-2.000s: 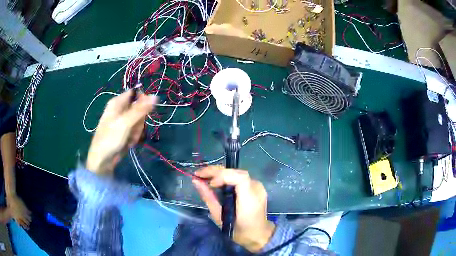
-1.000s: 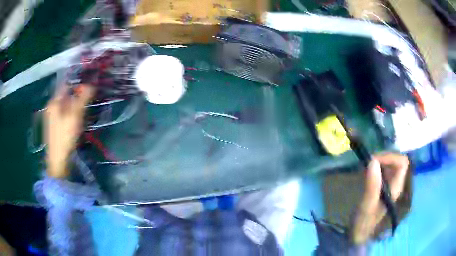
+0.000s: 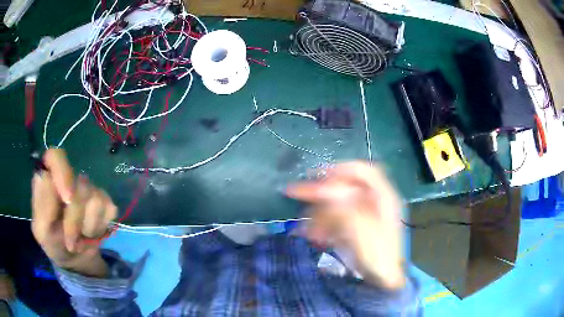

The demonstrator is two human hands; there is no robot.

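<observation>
My left hand point(image 3: 71, 210) is at the left front edge of the bench. Its fingertips pinch a small black piece point(image 3: 38, 163) with a red lead rising from it, and more red wire point(image 3: 127, 213) runs out from the palm. My right hand point(image 3: 355, 213) is blurred over the front edge, right of centre; no tool shows in it, and its finger closure is unclear. The soldering iron point(image 3: 495, 158) lies at its stand point(image 3: 427, 102), beside the yellow sponge point(image 3: 444, 155). A grey-white cable point(image 3: 232, 143) lies across the bench, with a dark block point(image 3: 335, 117) at its end.
A tangle of red and white wires point(image 3: 133, 68) lies at the back left, beside the white solder spool point(image 3: 221, 60). The fume fan point(image 3: 340, 46) stands behind centre. A black box point(image 3: 495, 86) is at the right, with an open cardboard box point(image 3: 464, 247) below the edge.
The soldering iron has left my right hand and is at the stand. My right hand has moved back to the left. My left hand is lower, closer to the front edge. The view has shifted.
</observation>
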